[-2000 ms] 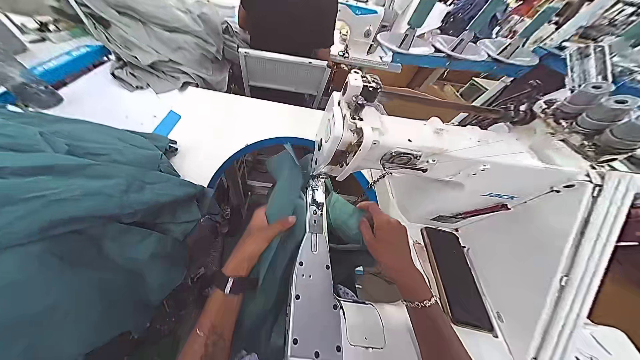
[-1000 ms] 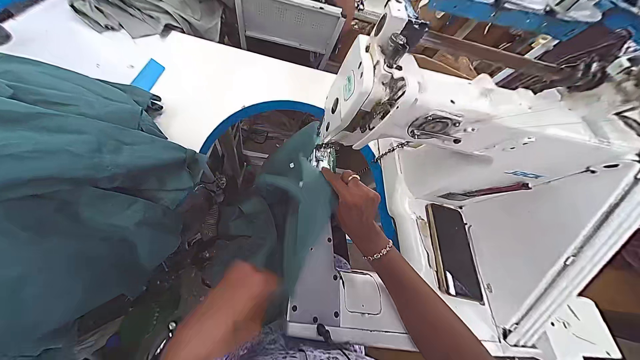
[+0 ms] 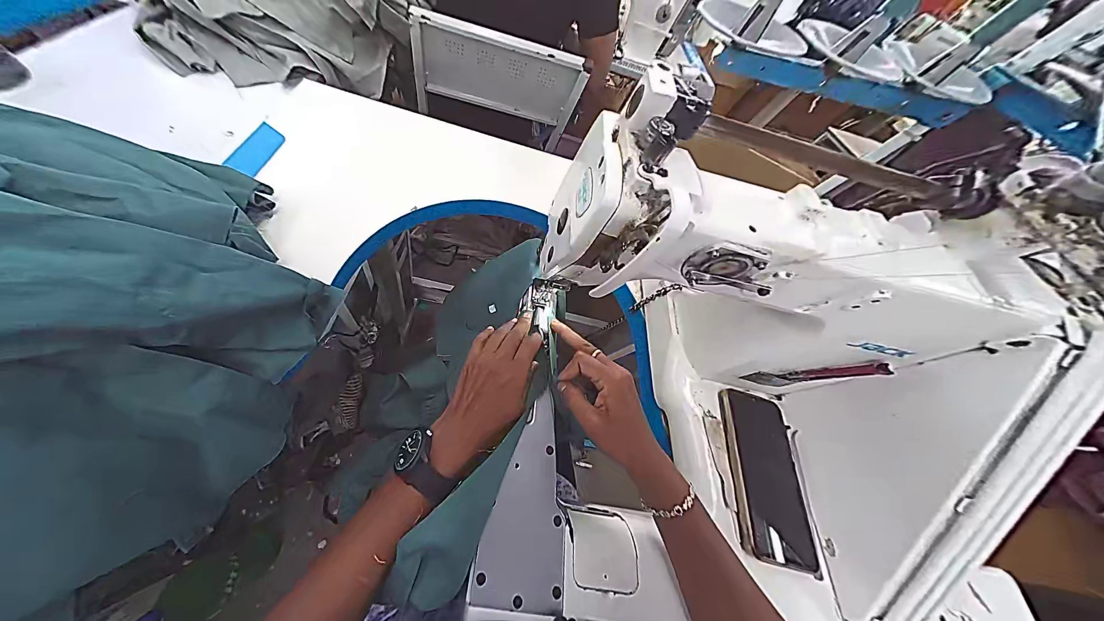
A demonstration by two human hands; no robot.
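Note:
A green fabric piece lies over the narrow arm of a white Jack industrial sewing machine, its edge at the presser foot. My left hand, with a black watch on the wrist, rests flat on the fabric, fingertips just before the foot. My right hand, wearing a ring and bracelet, reaches its index finger to the fabric edge right of the foot; the other fingers are curled, and whether they pinch cloth is unclear. The fabric hangs down left of the machine arm.
A large heap of green fabric covers the left side. The white table has a blue-rimmed cutout around the machine arm and a blue strip on top. A phone lies at the machine's base. A person sits beyond a metal chair.
My left hand has moved up from low on the fabric to beside the presser foot. My right index finger now extends at the fabric edge. The fabric lies along the machine arm's left side.

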